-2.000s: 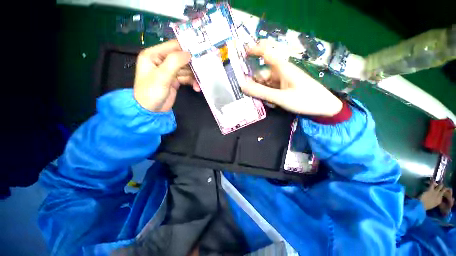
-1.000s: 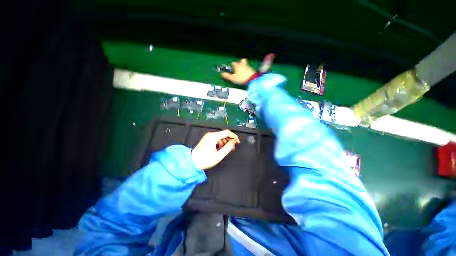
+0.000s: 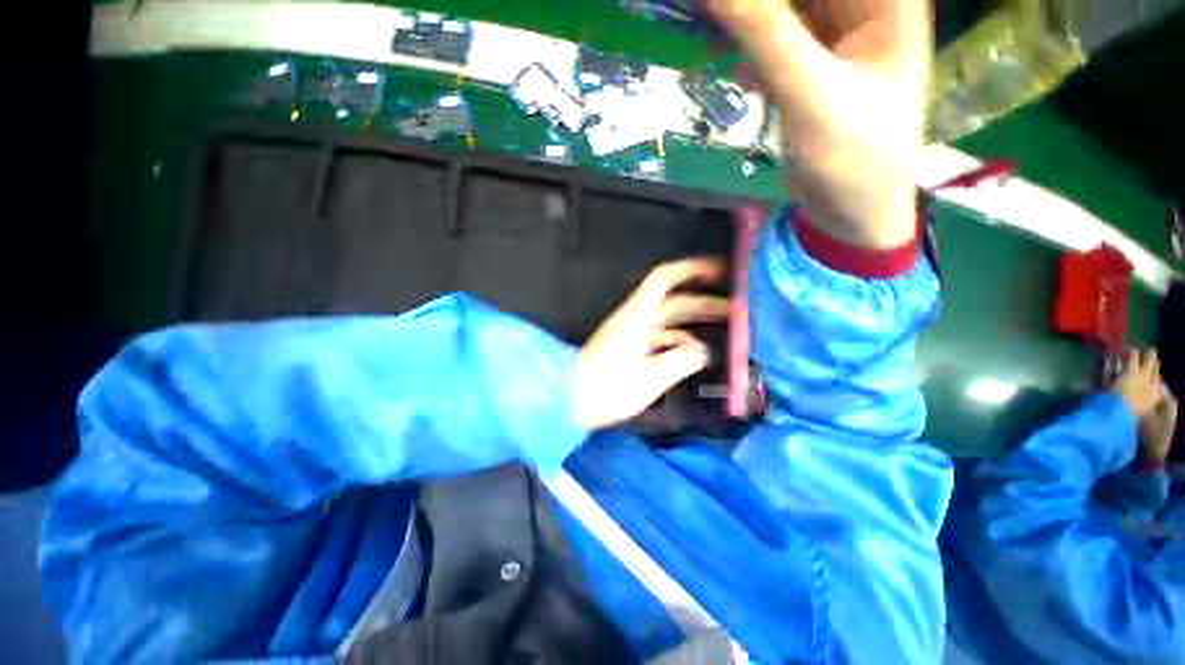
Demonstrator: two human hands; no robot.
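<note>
A phone mid-frame (image 3: 741,312) stands edge-on as a narrow red-pink bar at the right end of the black compartment tray (image 3: 390,240). My left hand (image 3: 656,344) is at its left side, with the fingertips against it; the thumb side is partly hidden. My right hand (image 3: 851,117) is raised at the top edge, large and blurred, with its fingertips cut off; I cannot tell if it holds anything. A red band is on the right wrist.
Several loose mainboards (image 3: 433,42) lie along the white strip (image 3: 234,29) and on the green mat behind the tray. A yellowish taped roll (image 3: 1001,72) is at top right. A red box (image 3: 1093,292) and another person's hands (image 3: 1144,390) are at far right.
My right arm has moved from the far mat to the upper right, closer to the camera. My left hand has moved right, to a mid-frame now seen edge-on. The view has shifted.
</note>
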